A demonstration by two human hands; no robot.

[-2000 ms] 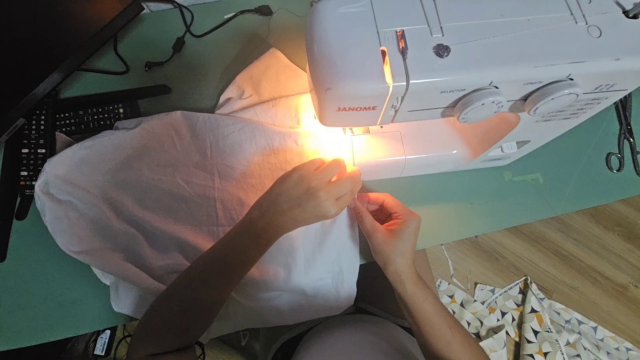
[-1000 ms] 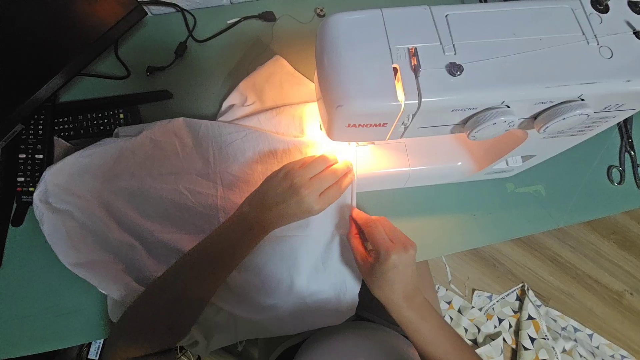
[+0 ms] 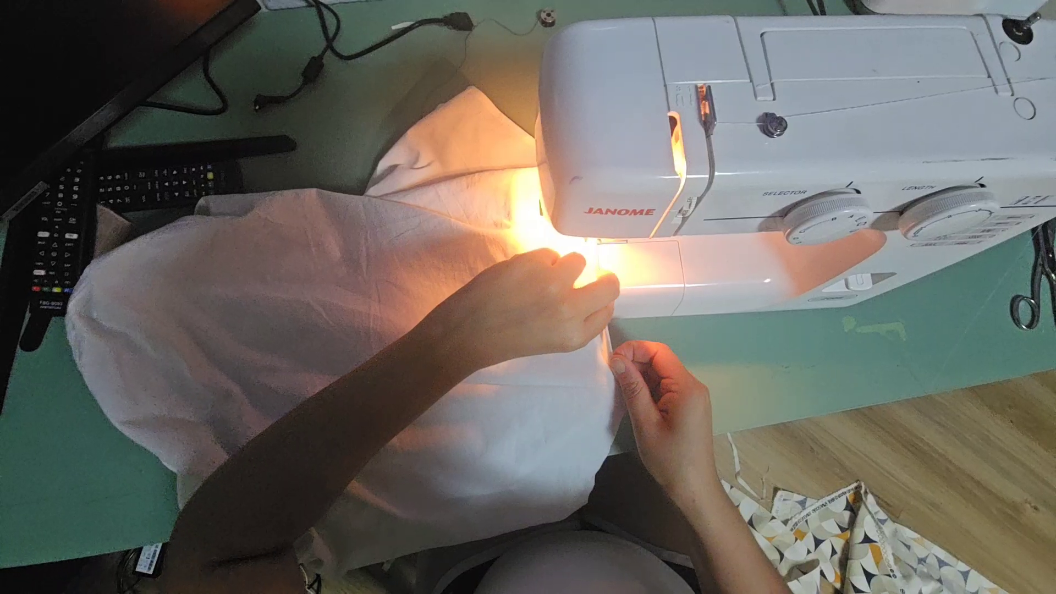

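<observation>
A white Janome sewing machine (image 3: pixel 610 132) stands at the upper right, its lamp glaring over the needle area, so the needle and presser foot cannot be made out. White fabric (image 3: pixel 272 289) spreads from under the machine's head across the left and centre, down over the front of the table. My left hand (image 3: pixel 549 301) is at the fabric's right edge just in front of the lit needle area, fingers bent and pinching the edge. Lower along the same edge, my right hand (image 3: pixel 660 396) pinches the cloth between thumb and forefinger.
Remote controls (image 3: pixel 62 239) and a dark monitor (image 3: pixel 107 74) are at the left. Black cables (image 3: pixel 330 49) lie behind the fabric. Scissors (image 3: pixel 1027 305) rest at the far right on the green table (image 3: pixel 817 355). Patterned fabric (image 3: pixel 850 536) lies at the lower right, over the wooden floor.
My left hand was laid flatter on the fabric one second ago; now it is raised, with the fingers bent at the edge. My right hand stays at the fabric's right edge.
</observation>
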